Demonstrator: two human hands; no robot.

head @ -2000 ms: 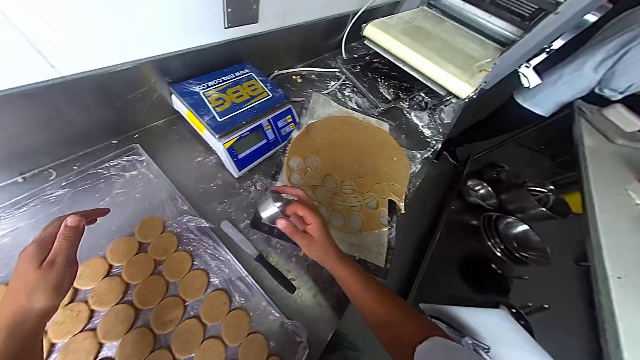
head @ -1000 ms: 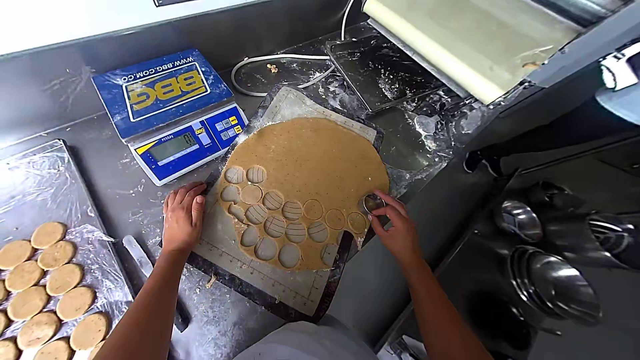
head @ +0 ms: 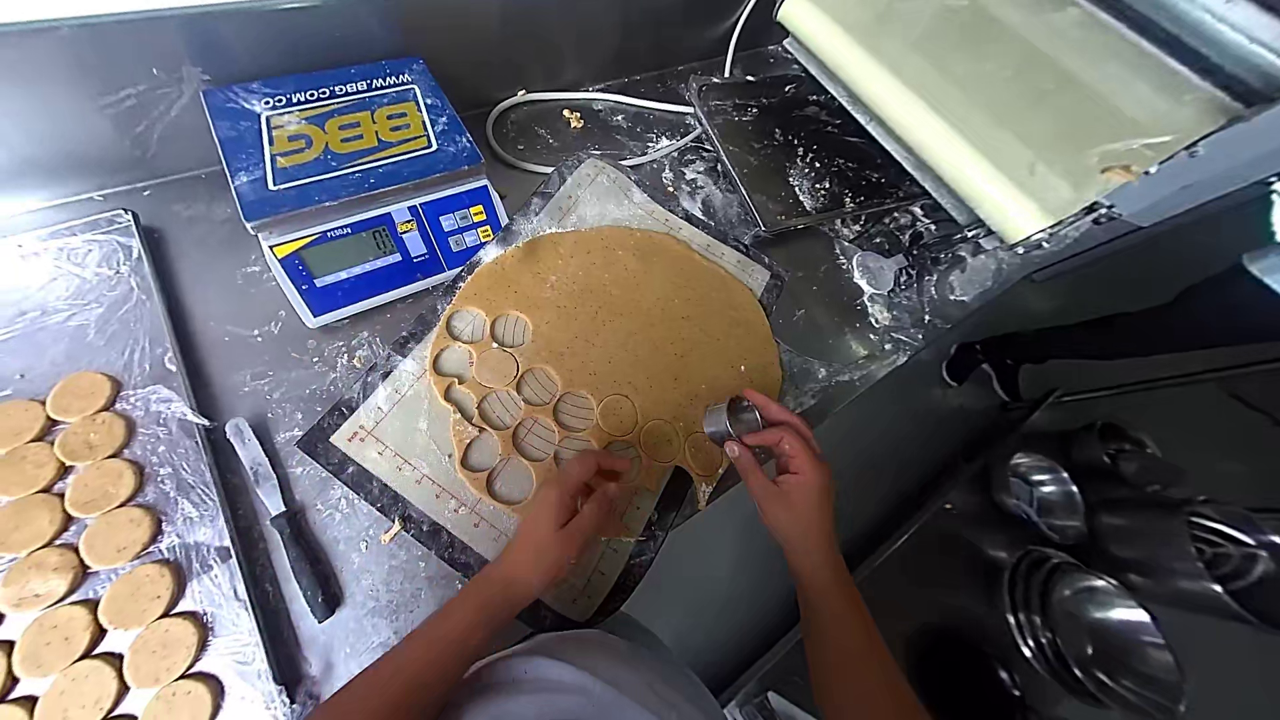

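Note:
Rolled brown dough [head: 640, 310] lies on a marked baking mat [head: 400, 440], with several round holes along its near left side and a few cut rounds still in place. My right hand [head: 785, 460] holds a round metal cutter [head: 733, 420] between thumb and fingers, over the dough's right edge. Close above the lower part of the dough is my left hand [head: 575, 510], fingers bent; whether they pinch anything is hidden. At the left, several dough rounds [head: 103, 487] rest on a plastic-covered tray [head: 160, 330].
A blue digital scale [head: 375, 250] stands behind the mat. An offset spatula [head: 290, 540] with a black handle lies between tray and mat. A dark flat tray [head: 800, 150] and a machine with a cream belt [head: 920, 120] are at the back right. Metal bowls [head: 1090, 620] sit lower right.
My left hand has moved from the mat's left edge to over the lower holes. The cutter, held by my right hand throughout, now shows raised and tilted. The view has shifted since the earliest frame.

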